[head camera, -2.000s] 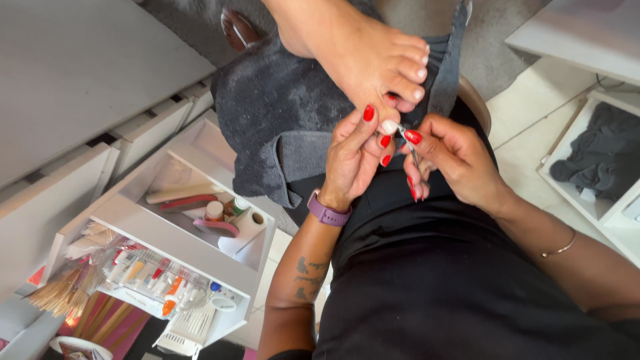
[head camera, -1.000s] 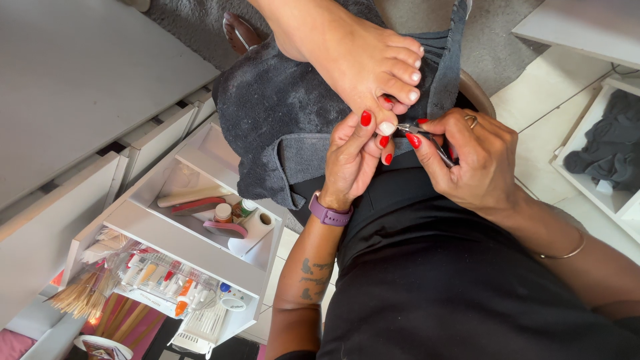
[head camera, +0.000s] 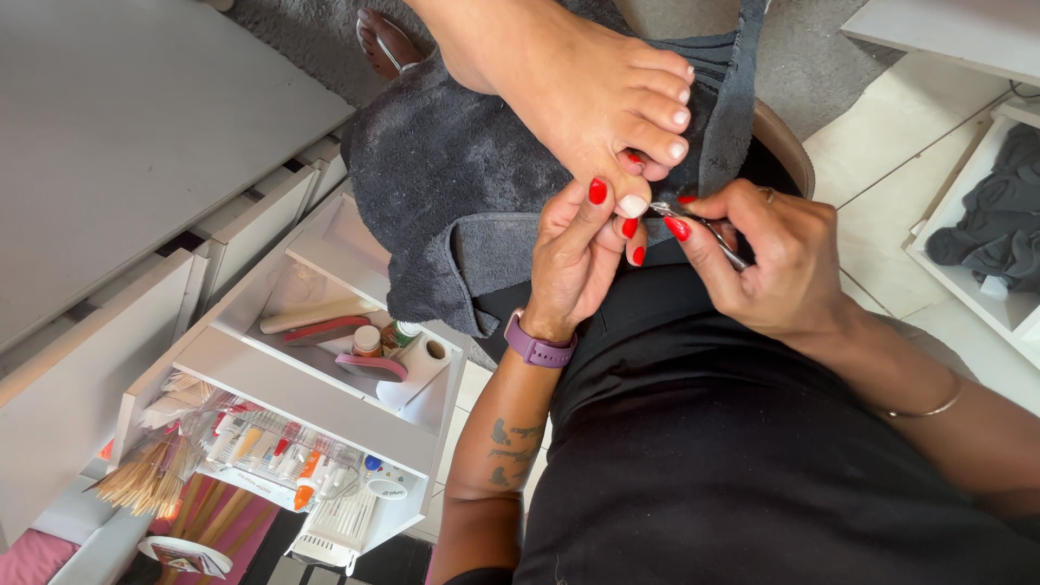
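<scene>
Another person's bare foot (head camera: 569, 89) rests on a dark grey towel (head camera: 463, 154) over my lap. My left hand (head camera: 578, 252) holds its big toe (head camera: 627, 191), thumb beside the whitish nail and one fingertip showing between the toes. My right hand (head camera: 764, 252) grips metal cuticle nippers (head camera: 723, 244), their tips at the edge of the big toe's nail. The handles are partly hidden by my fingers, so I cannot tell whether the jaws are closed.
At lower left, a white open drawer unit (head camera: 309, 382) holds nail files (head camera: 325, 331), small bottles, a white roll (head camera: 418, 366), tubes and wooden sticks (head camera: 150, 479). A white drawer with dark cloths (head camera: 995, 219) stands at right. A sandalled foot (head camera: 386, 45) is at the top.
My right hand has turned and shifted around the nippers since the earliest frame, their tips staying by the big toenail. My left hand keeps its hold on the toe.
</scene>
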